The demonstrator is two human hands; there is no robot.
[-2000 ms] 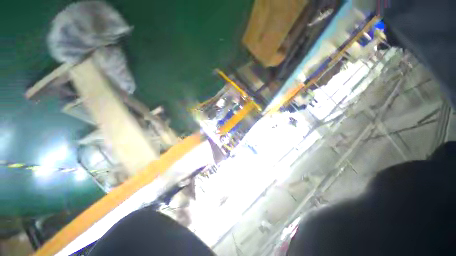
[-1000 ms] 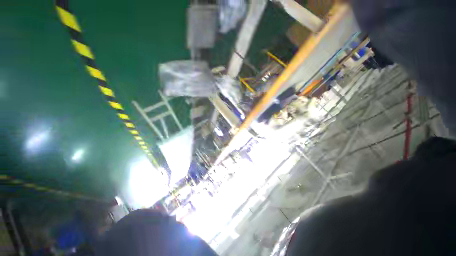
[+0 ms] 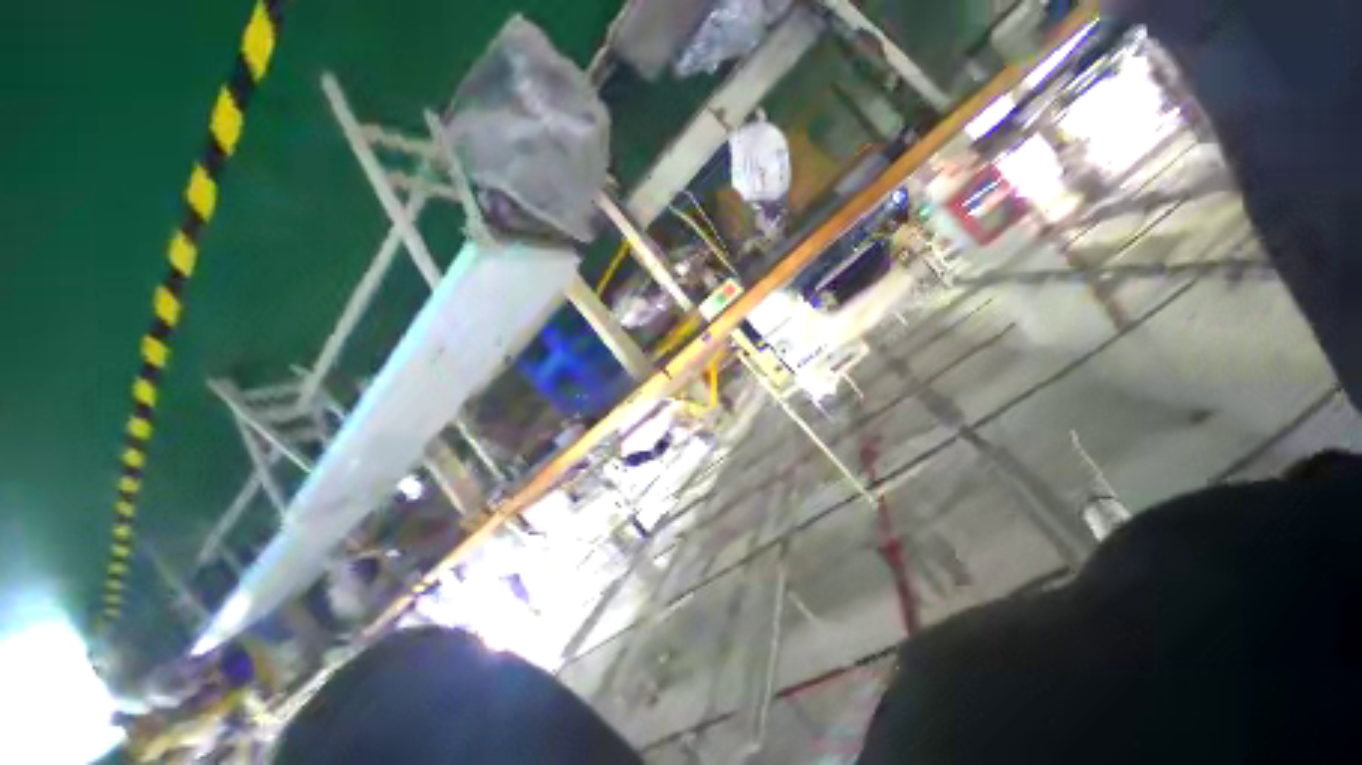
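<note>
Neither of my hands is in the picture. Two smooth dark humps fill the lower edge, a smaller one [image 3: 448,702] left of the middle and a larger one [image 3: 1150,643] at the right; they may be part of the headgear. Grey-black cloth [image 3: 1270,150] hangs at the upper right. A long workbench with a pale top [image 3: 971,448] and an orange-brown edge [image 3: 777,277] runs diagonally across the tilted view. Loose items lie on it, too blurred to name.
A long white panel or bench [image 3: 426,381] on pale legs stands left of the workbench, with a plastic-wrapped bundle [image 3: 530,127] at its upper end. Something blue [image 3: 575,359] is between them. Yellow-black tape [image 3: 179,247] marks the green floor [image 3: 90,224].
The surroundings have shifted as the camera moved along the bench. The yellow-black tape now lies further left, and the long white panel shows at centre left. The dark humps stay in place.
</note>
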